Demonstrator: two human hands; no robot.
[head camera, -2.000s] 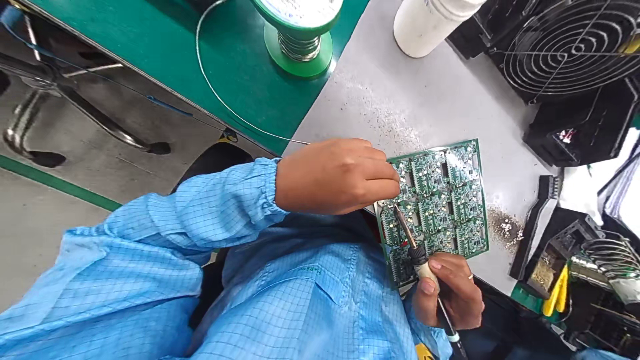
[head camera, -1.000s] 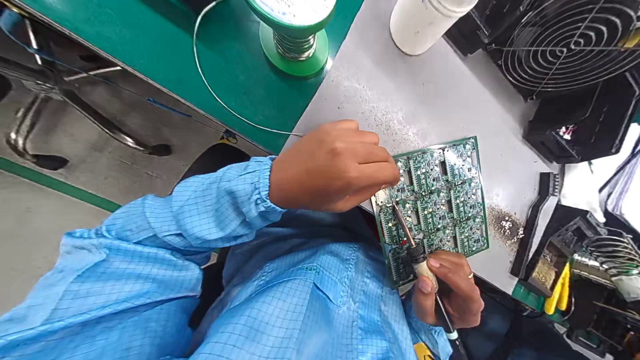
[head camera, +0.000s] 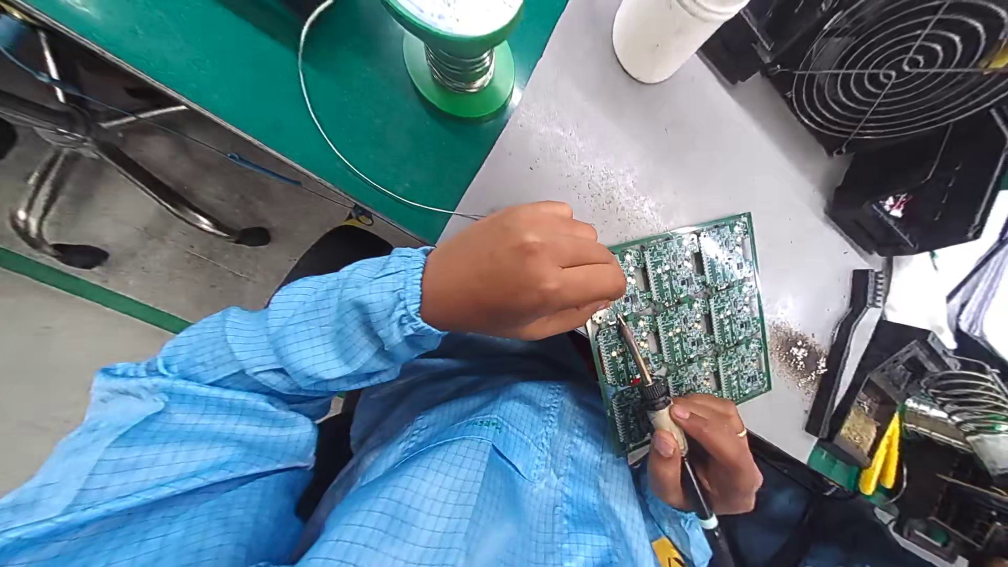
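Note:
A green printed circuit board panel, crowded with small components, lies on the grey work surface. My left hand is closed over the panel's upper left part, pinching solder wire that runs back to a green spool; the wire's end is hidden by the fingers. In my right hand, at the panel's lower edge, is a soldering iron, held like a pen. Its metal tip rests at or just over the board's left part, close to my left fingertips; whether it touches cannot be told.
Behind the panel stands a white plastic bottle, with scattered solder bits nearby. A fan with a wire guard is at the upper right. To the right lie a black brush, yellow-handled tool and coiled iron holder. A wheeled chair base stands left.
My left hand has shifted slightly and turned over the panel's left edge. The soldering iron in my right hand stays nearly in the same place.

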